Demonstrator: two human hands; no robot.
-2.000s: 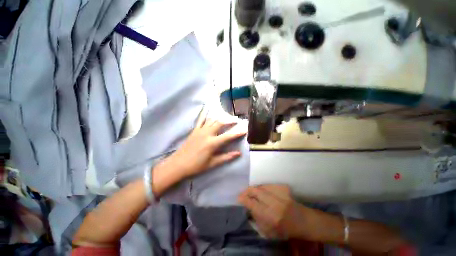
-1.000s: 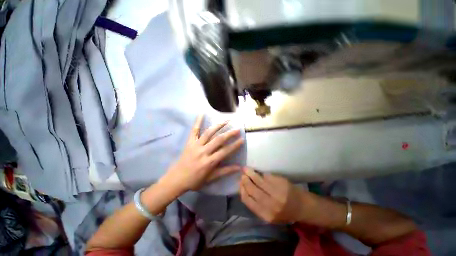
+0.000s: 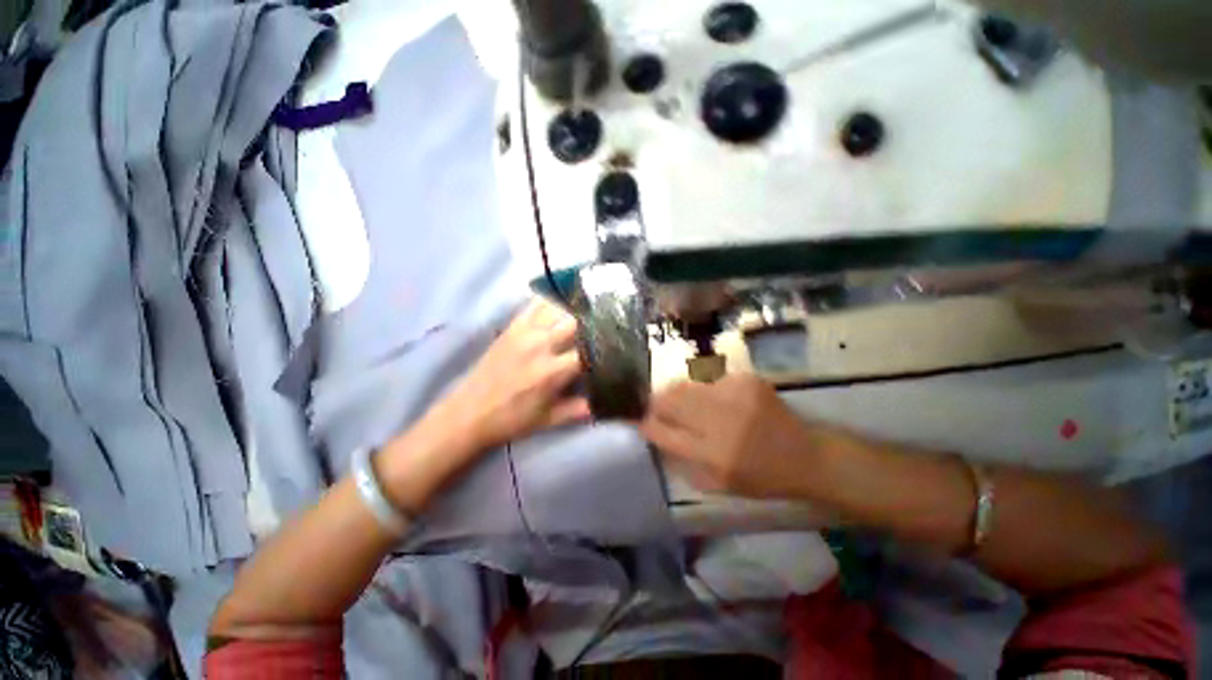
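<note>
A grey-lavender garment panel [image 3: 585,485] lies on the machine bed, its lower end reaching the table's front edge. My left hand [image 3: 521,376] rests on the panel just left of the shiny curved metal guard [image 3: 615,339], its fingertips partly hidden beside the guard. My right hand [image 3: 731,432] is just right of the guard, fingers bent together at the panel's right edge; whether it pinches cloth cannot be seen clearly. The needle area is mostly hidden behind the guard. A small brassy part [image 3: 707,365] shows above my right hand.
The white machine head [image 3: 930,186] with black knobs covers the upper right. A layered bundle of grey panels [image 3: 106,279] lies at left, with a dark blue strip [image 3: 326,109] by it. Grey cloth [image 3: 439,611] lies over the lap.
My right hand has moved up from the panel's lower corner to beside the guard. My left hand now has its fingers closer together near the guard. The view has shifted.
</note>
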